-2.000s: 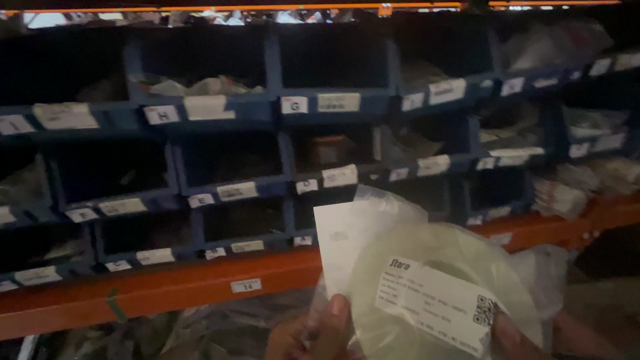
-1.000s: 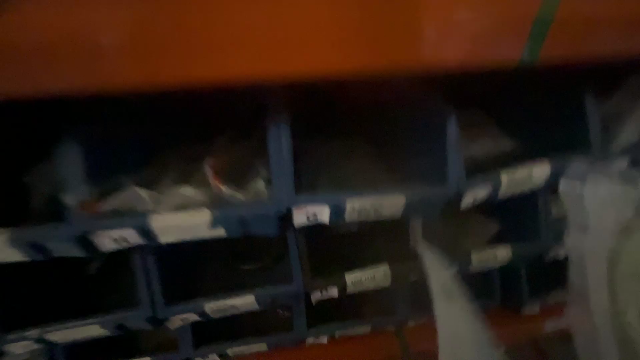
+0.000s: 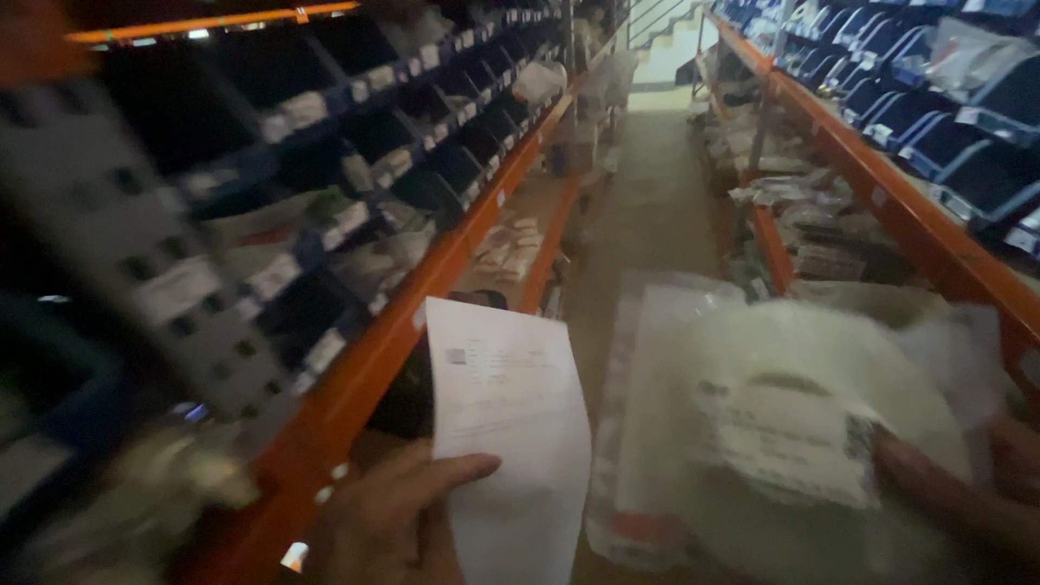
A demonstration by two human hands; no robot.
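My left hand (image 3: 398, 512) grips a printed paper sheet (image 3: 512, 422), its thumb across the front of the page. To the right of the sheet, my right hand (image 3: 951, 479) is shut on a clear plastic bag (image 3: 642, 463) with pale, ring-shaped discs (image 3: 861, 349) inside. A white printed label (image 3: 780, 439) with a square code lies over the discs, and my right thumb presses near its edge. Both hands are blurred, and the right one is partly cut off by the frame edge.
Orange-beamed racks line both sides of an aisle (image 3: 650, 203). Blue bins stand on the left rack (image 3: 463, 252) and on the right rack (image 3: 886, 154). A perforated grey upright (image 3: 154, 244) stands near at left. Bagged goods (image 3: 512, 248) lie on lower shelves; stairs (image 3: 666, 41) rise at the far end.
The view has swung from the bin fronts to along the aisle. The paper, earlier beside the bag's discs, is now apart from the bag in my left hand.
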